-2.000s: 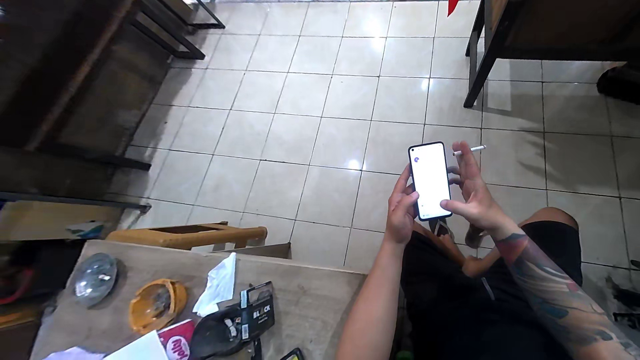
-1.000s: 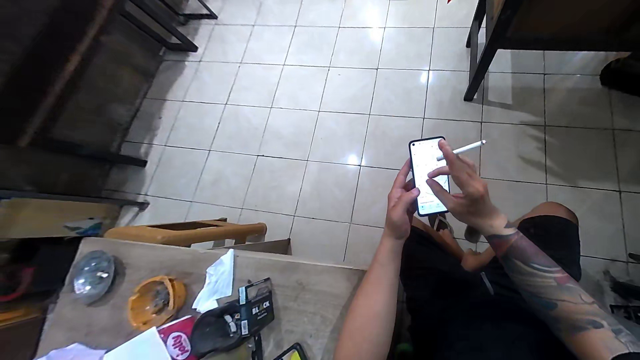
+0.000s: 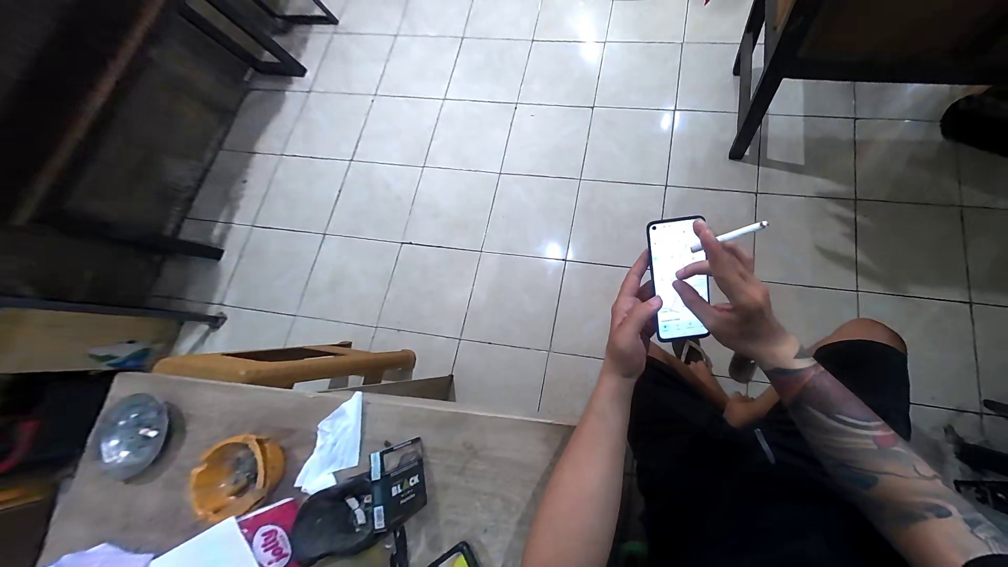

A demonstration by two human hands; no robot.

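Note:
My left hand [image 3: 632, 327] holds a smartphone [image 3: 669, 307] by its left side, upright in front of my lap, its screen lit. Over the screen is my right hand [image 3: 728, 295], with thumb and a finger close together at the glass. A lit-looking white cigarette [image 3: 740, 233] sticks out to the right between fingers of that hand. Below and left, on the table, lie an orange ashtray [image 3: 206, 480] with ash in it, a black cigarette pack [image 3: 399, 484], a dark dish [image 3: 335, 524] and a crumpled white tissue [image 3: 337, 441].
A clear glass or plastic bowl [image 3: 132, 435] stands on the wooden table [image 3: 465, 457], near a pink-and-white packet [image 3: 272, 535]. An orange-brown chair [image 3: 283, 367] is beyond the table edge. Dark-legged furniture [image 3: 760, 94] stands at the upper right, over white floor tiles [image 3: 457, 197].
My right hand has moved from the phone's lower right side to over its screen, the cigarette still between its fingers. Thumb and finger have come closer together since one second ago. The left hand keeps holding the phone.

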